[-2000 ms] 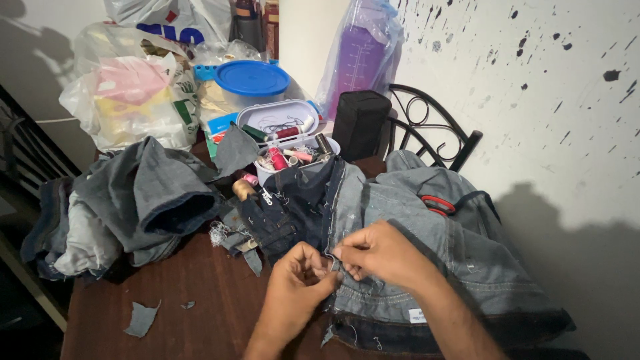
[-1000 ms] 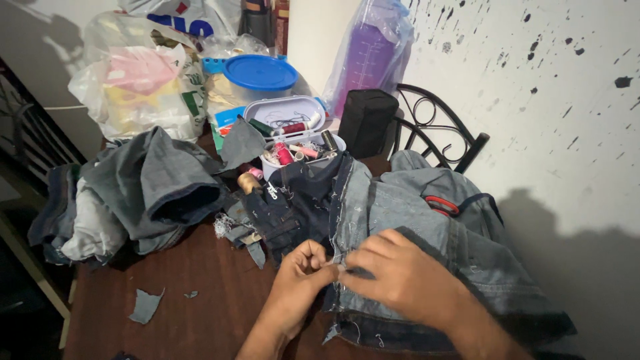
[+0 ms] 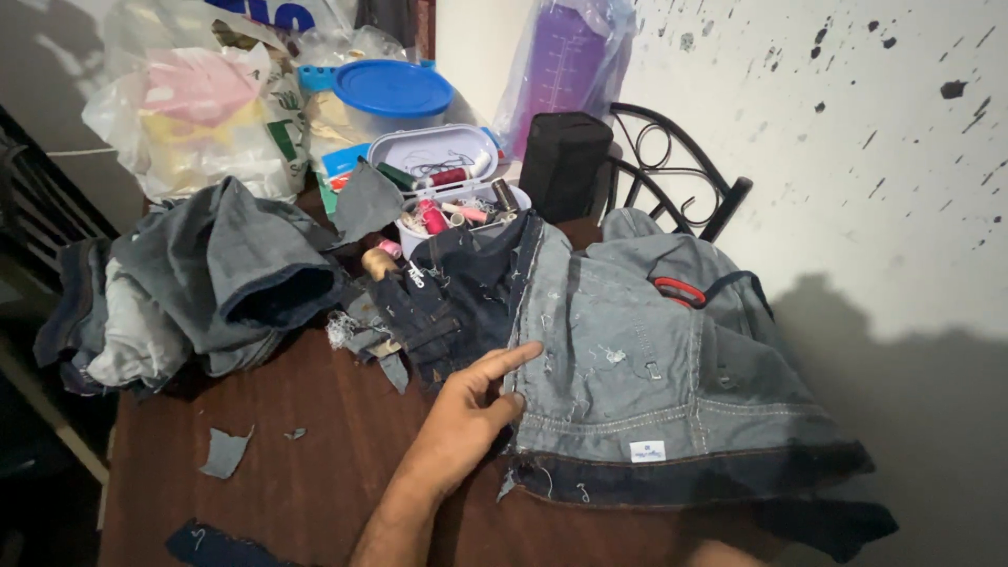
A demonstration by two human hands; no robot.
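A grey denim garment [image 3: 614,362], inside out with a dark waistband [image 3: 685,476], covers the right of the table. My left hand [image 3: 472,402] lies at its left edge seam, index finger stretched over the cloth, thumb beside it, fingers apart. Loose white threads lie on the cloth near the fingertips. Only a blurred bit of my right hand or forearm [image 3: 720,554] shows at the bottom edge; its fingers are out of view. Red-handled scissors [image 3: 679,292] rest partly under the cloth. Dark denim pieces [image 3: 465,307] lie left of the seam.
Behind stand an open lilac box [image 3: 402,232] with thread spools, a black case [image 3: 565,167] and a blue-lidded tub [image 3: 394,88]. Folded denim [image 3: 228,276] is at left on the brown table [image 3: 315,472], scraps [image 3: 227,452] before it. A metal chair [image 3: 677,157] stands by the wall.
My right hand has moved away from the seam, down to the bottom edge of the view. My left hand stays at the seam, its index finger now extended where the fingers were pinched together.
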